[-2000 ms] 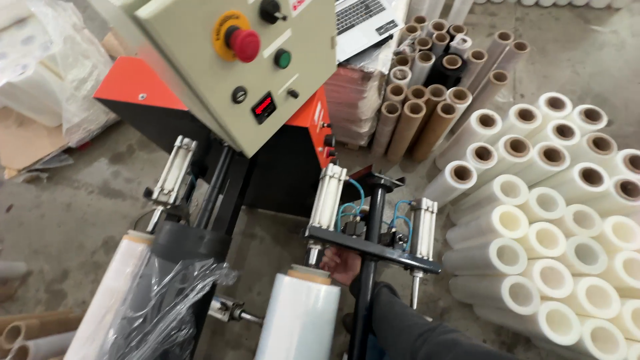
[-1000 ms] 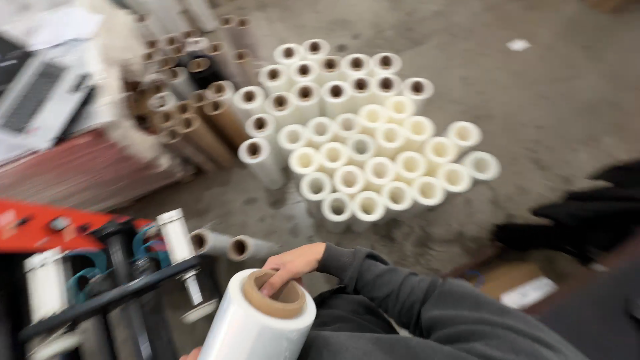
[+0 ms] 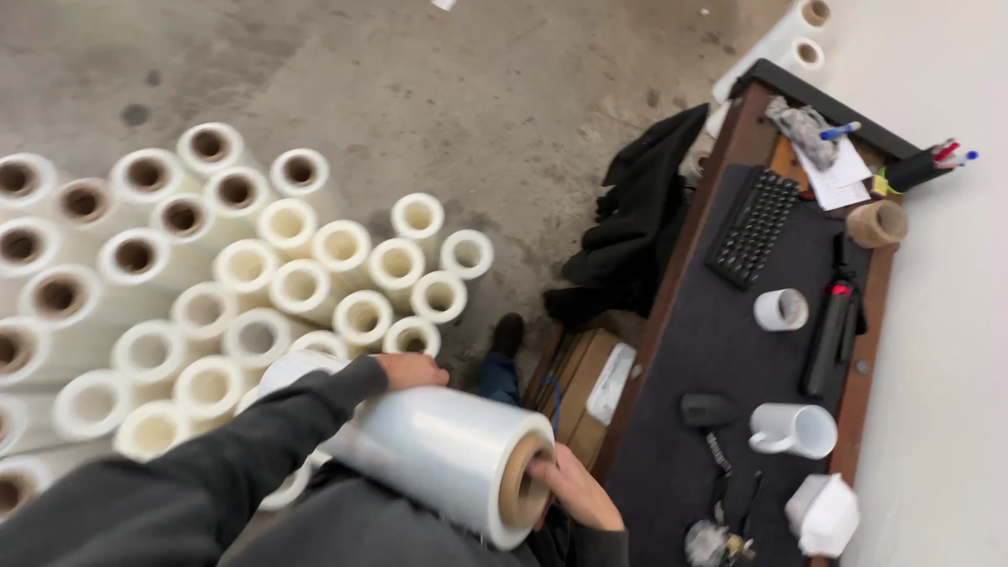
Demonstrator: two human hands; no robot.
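Observation:
A large roll of clear plastic stretch film (image 3: pixel 441 449) lies tilted across my lower body, its brown cardboard core facing right. Around the core's rim at the right end, my right hand (image 3: pixel 579 488) grips the roll, some fingers inside the opening. My left hand (image 3: pixel 411 370) rests against the upper side of the roll near its middle; its fingers are bent and partly hidden, so how firmly it grips is unclear. The roll's left end is mostly behind my left sleeve.
Many upright film rolls (image 3: pixel 150 177) stand on the concrete floor at left. On the right, a dark-topped wooden desk (image 3: pixel 669 354) holds a keyboard (image 3: pixel 754 224), a white mug (image 3: pixel 794 431), a small tripod and a pen cup. Black cloth (image 3: pixel 638 228) hangs beside it; cardboard boxes (image 3: pixel 583 378) lie below.
The view has swung right from the machine to the desk. My hand was at the machine's roll, then in the core of a roll held upright; now the roll lies tilted, with both hands at it.

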